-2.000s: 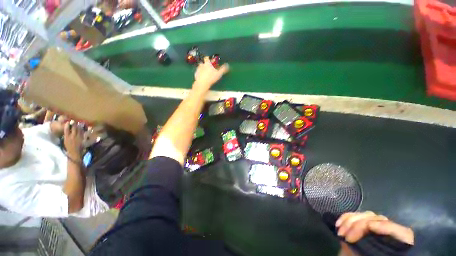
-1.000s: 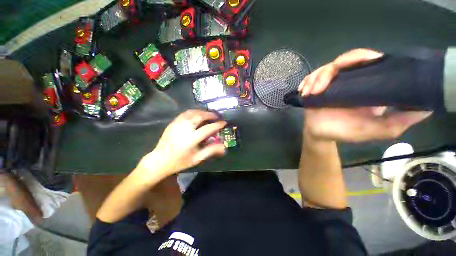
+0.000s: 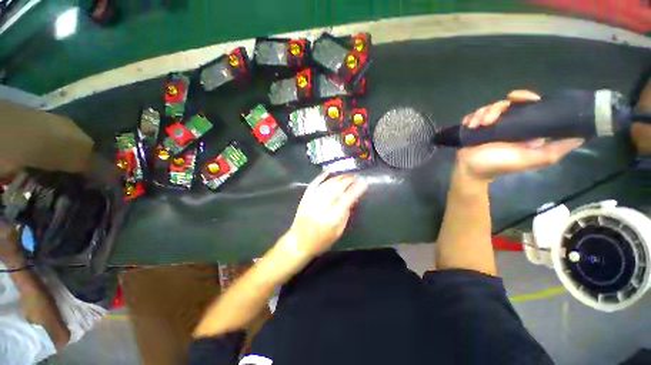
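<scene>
My right hand (image 3: 492,153) holds the black electric screwdriver (image 3: 542,117) level. Its tip points left at the rim of the round screw tray (image 3: 405,137), which holds grey specks. My left hand (image 3: 327,210) is on the mat just below the unit group, fingers together, over an electronic unit that it mostly hides; only a dark and reddish edge shows by the fingers. Several units with red brackets and gold discs lie above it, such as a silver-faced unit (image 3: 307,121). More green-board units, such as one with a grey disc (image 3: 264,128), lie to the left.
The dark green mat (image 3: 428,78) has a pale curved edge (image 3: 400,27), with the green conveyor (image 3: 285,14) beyond. A white round fan (image 3: 607,256) stands below at right. Cardboard (image 3: 53,146) and another person's arm (image 3: 36,292) are at left.
My left hand reached over the conveyor, came back with a unit, then moved right and slightly down. My right hand still holds the screwdriver, now a little farther from the tray's middle.
</scene>
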